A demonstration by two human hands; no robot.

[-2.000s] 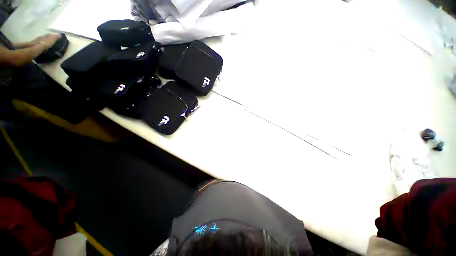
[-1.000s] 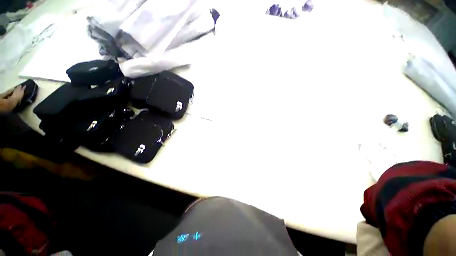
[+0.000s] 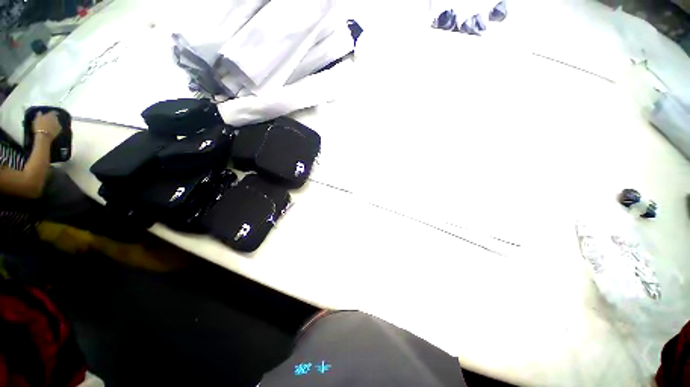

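Neither of my hands is in the picture. Only my red and black sleeves show, at the lower left edge and the lower right edge. Several small black bags (image 3: 178, 162) with small white logos lie heaped at the left of the table. One bag (image 3: 287, 151) lies at the heap's right side, and another (image 3: 248, 214) lies at the near side. Pale rolled bundles (image 3: 265, 49) lie behind the heap. A large white flat surface, seemingly paper sheets (image 3: 424, 151), covers the table's middle, with thin dark lines along its near edge.
A coworker's hand (image 3: 48, 127) rests on a black bag at the far left. A crinkled clear bag (image 3: 620, 261) lies at the right, below small dark lumps (image 3: 638, 202). Several purplish pieces (image 3: 470, 23) lie at the back. The table's near edge curves past my grey apron.
The view has shifted, and my right sleeve has drawn back to the lower right edge. The clear bag shows more fully. The coworker's bag now lies flatter under the hand.
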